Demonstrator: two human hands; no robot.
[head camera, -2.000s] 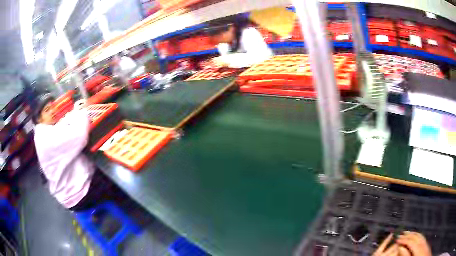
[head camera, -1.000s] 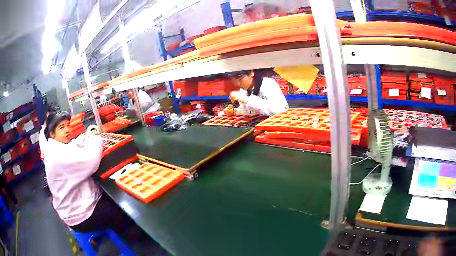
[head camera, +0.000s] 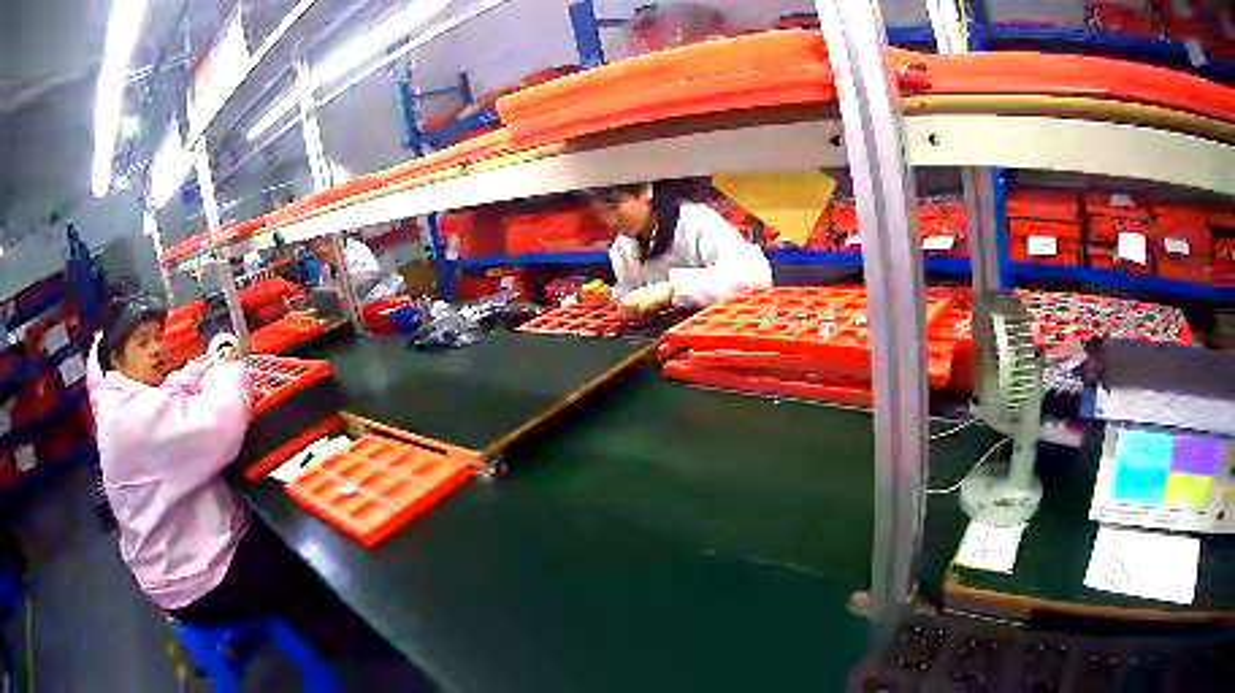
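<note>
No hand of mine shows now. The black foam tray lies at the bottom right, cut off by the lower edge. Its pockets hold small dark units that are too dim and small to make out. Behind it a white paper sheet lies flat before the white test box, which has a panel of blue, purple and yellow patches. A dark grey flat thing lies on top of the box.
A pale green fan stands behind a metal upright. Orange-red trays are stacked behind the green bench; another orange tray lies left. A person in pink sits left, another in white behind.
The view has tilted up since two seconds ago, so less of the foam tray shows. The hand over the tray earlier, blurred one second ago, is now out of the picture.
</note>
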